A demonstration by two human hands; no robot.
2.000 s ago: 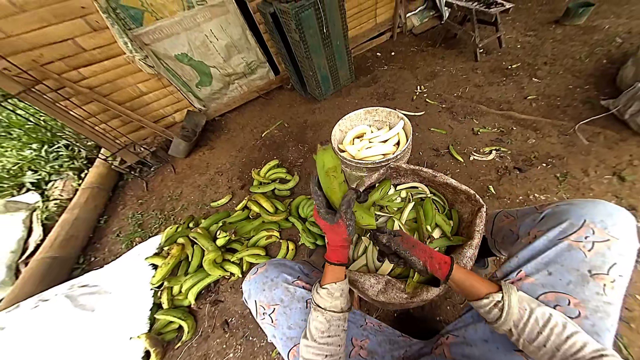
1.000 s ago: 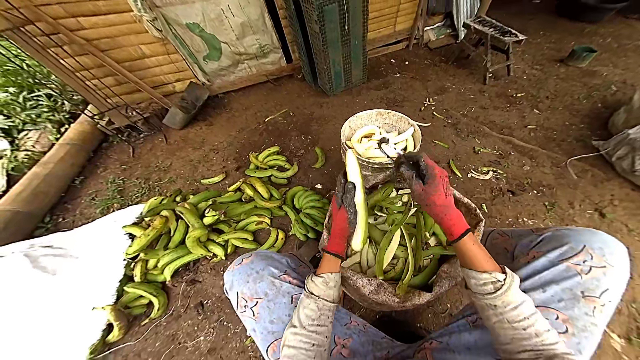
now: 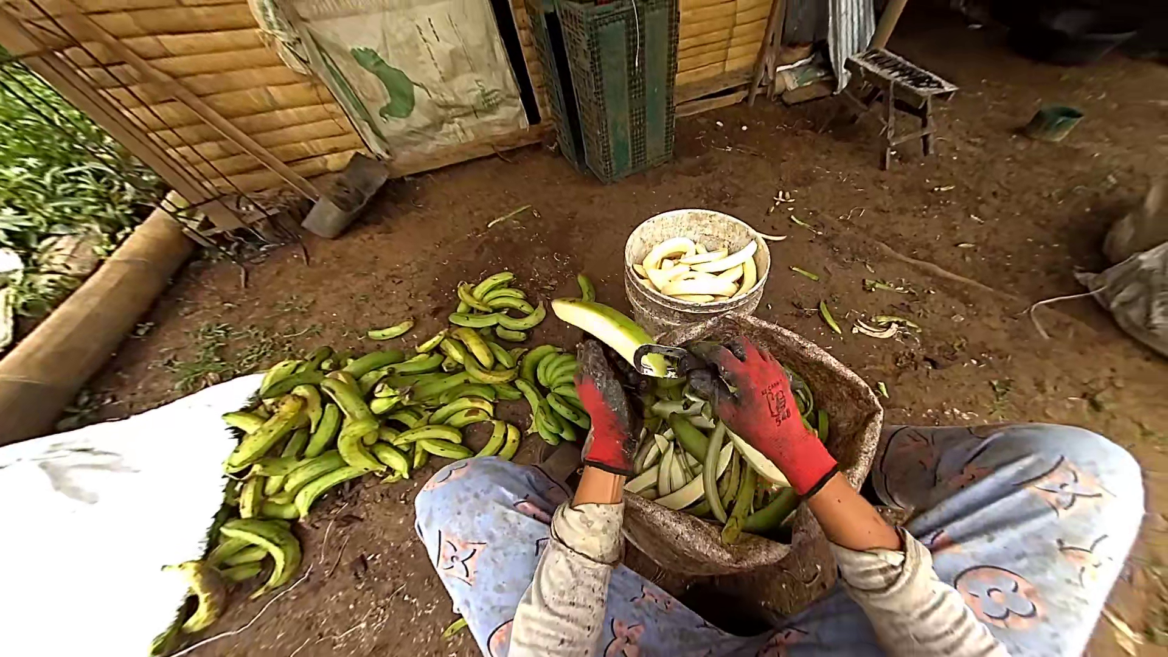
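Observation:
My left hand (image 3: 606,406), in a red and black glove, holds a partly peeled green plantain (image 3: 602,327) that points up and left. My right hand (image 3: 762,401), gloved alike, grips a peeler (image 3: 659,359) whose metal head lies against the plantain's lower end. Both hands are over an open sack (image 3: 844,383) of green peels (image 3: 716,465) between my knees. Just beyond it stands a white bucket (image 3: 698,222) of peeled plantains (image 3: 698,274). Many unpeeled green plantains (image 3: 356,429) lie heaped on the ground at the left.
A white sheet (image 3: 100,511) covers the ground at left. Farther off are a shovel (image 3: 342,201), stacked green plastic crates (image 3: 620,91) by the bamboo wall (image 3: 255,91), a small wooden stool (image 3: 899,78) and a green container (image 3: 1054,122). A filled sack (image 3: 1136,283) rests at right.
The plantain has tilted from nearly upright to leaning left, and more of its pale flesh shows than two seconds ago. My right hand has come down from above the sack to the plantain's lower end.

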